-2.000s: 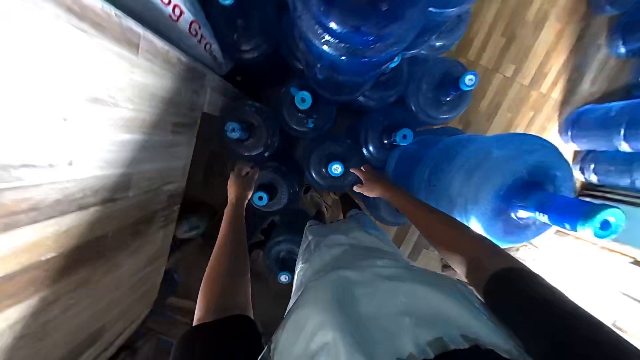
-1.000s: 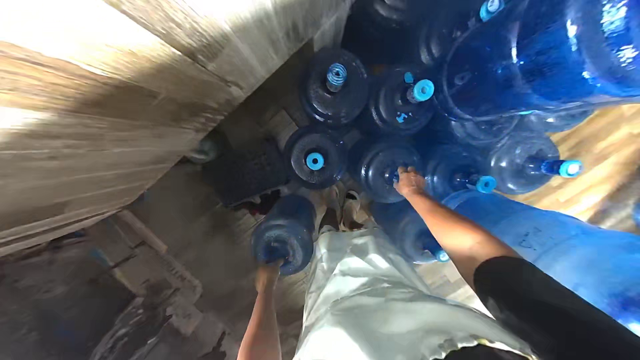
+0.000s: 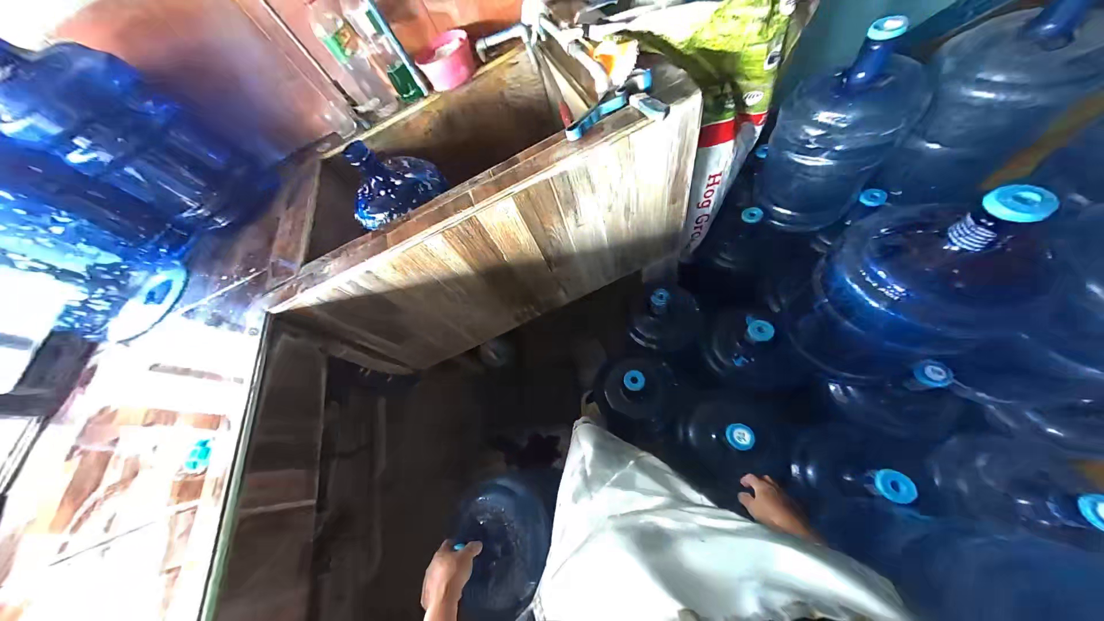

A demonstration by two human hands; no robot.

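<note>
My left hand [image 3: 448, 573] is closed around the neck of a blue plastic water jug [image 3: 504, 535] low in the head view, left of my pale apron [image 3: 638, 535]. Part of the cap shows by my fingers. My right hand [image 3: 772, 504] is on the apron's other side with fingers apart and nothing visible in it, just below a standing blue jug with a light blue cap [image 3: 740, 436]. Another capped jug [image 3: 634, 380] stands beyond that one, and several more crowd the right side.
A wood-tiled basin [image 3: 500, 259] stands ahead, with a wet blue jug [image 3: 397, 185] inside and a pink cup [image 3: 447, 60] on its ledge. Blue jugs [image 3: 112, 147] sit at the upper left. A printed sack [image 3: 720, 164] leans beside the basin. Larger jugs [image 3: 931, 285] are stacked at the right.
The view has swung toward the basin. My right hand was on a jug's neck one second ago and is now off it. My left hand still has a jug.
</note>
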